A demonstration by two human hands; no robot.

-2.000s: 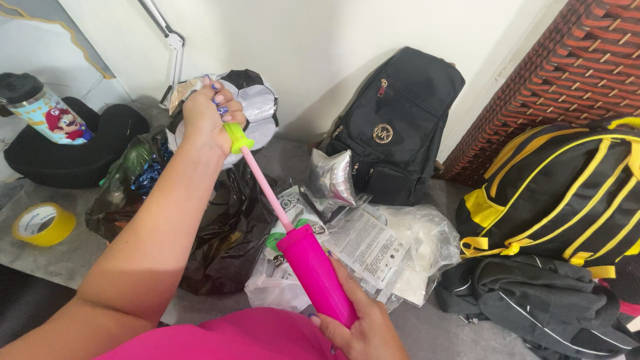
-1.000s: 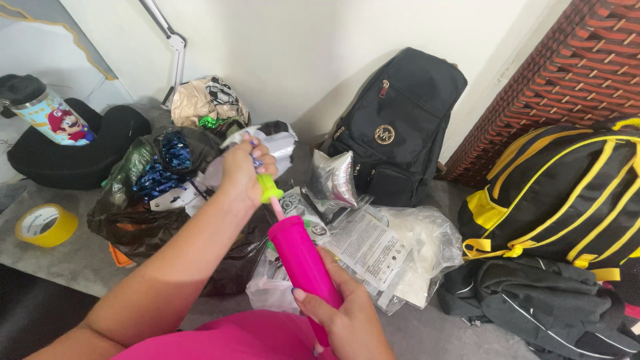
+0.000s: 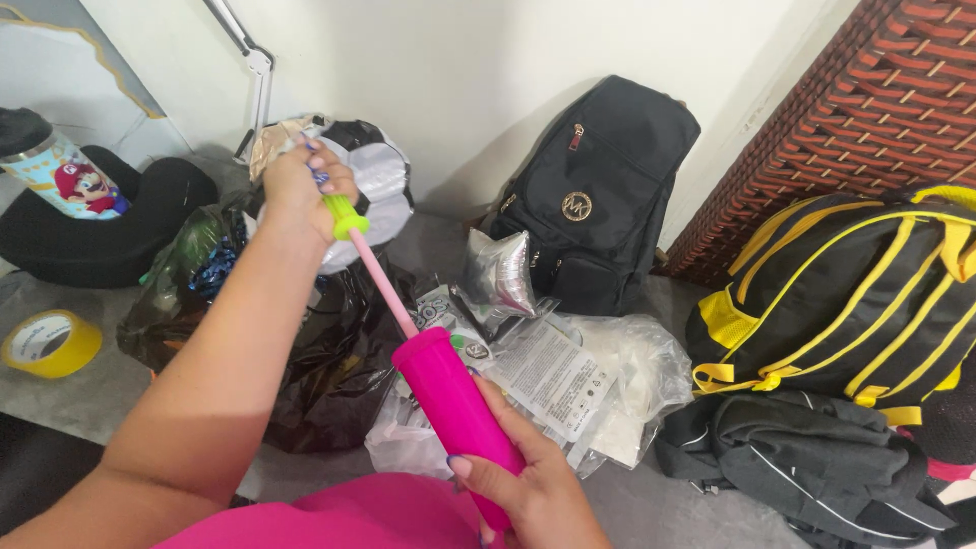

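Observation:
A balloon hand pump with a bright pink plastic barrel (image 3: pixel 457 419) and a pale pink rod slants across the middle. My left hand (image 3: pixel 309 187) is closed around the neon-green nozzle end (image 3: pixel 347 219) at the upper left, the rod well out of the barrel. Around the barrel's lower part my right hand (image 3: pixel 526 476) is wrapped, thumb on top. Just behind my left hand is a white and black foil balloon (image 3: pixel 381 187), partly hidden by the fist. Whether the nozzle sits in its neck cannot be seen.
Black plastic bag (image 3: pixel 335 374), clear packets (image 3: pixel 549 374) and a small silver foil balloon (image 3: pixel 499 271) lie ahead. Behind stand a black backpack (image 3: pixel 602 191) and a black-yellow one (image 3: pixel 839 290). At left are yellow tape (image 3: pixel 53 343), a neck pillow (image 3: pixel 91 244) and a tumbler (image 3: pixel 69 171).
My left hand moved toward the barrel by one second ago, then up and left away from it; more of the rod shows now. The foil balloon moved along with this hand.

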